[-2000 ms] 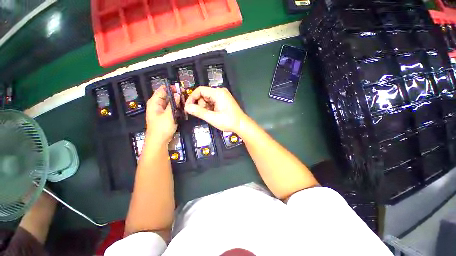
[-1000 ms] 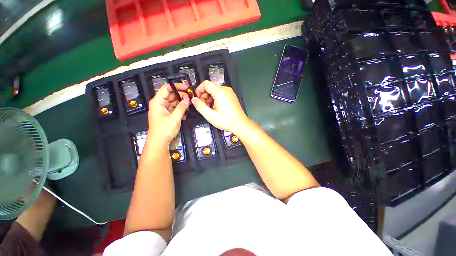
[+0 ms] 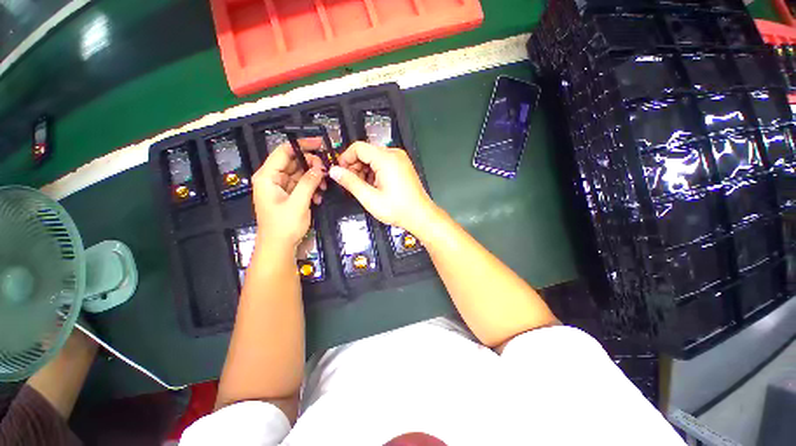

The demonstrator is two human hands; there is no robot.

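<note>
A thin black front frame (image 3: 307,132) is held above the black tray (image 3: 201,261), near its top middle. My left hand (image 3: 286,185) grips its left side. My right hand (image 3: 367,174) has its fingertips at the frame's lower right, close to my left thumb. Whether a handset is also between the fingers is hard to tell. The black tray holds several part-assembled handsets (image 3: 355,244) with orange-yellow spots, in two rows. The lower left pocket holds nothing. Some handsets are partly hidden by my hands and forearm.
A red tray (image 3: 349,59) and a loose handset (image 3: 40,139) lie on the green conveyor (image 3: 148,70). A smartphone (image 3: 506,126) lies right of the black tray. Stacked glossy black blister trays (image 3: 698,174) stand at right. A desk fan (image 3: 35,283) and another person's arm (image 3: 65,375) are at left.
The red tray has slid right along the conveyor, and a loose handset has moved in at left. The held black frame now shows as an open outline above my fingers.
</note>
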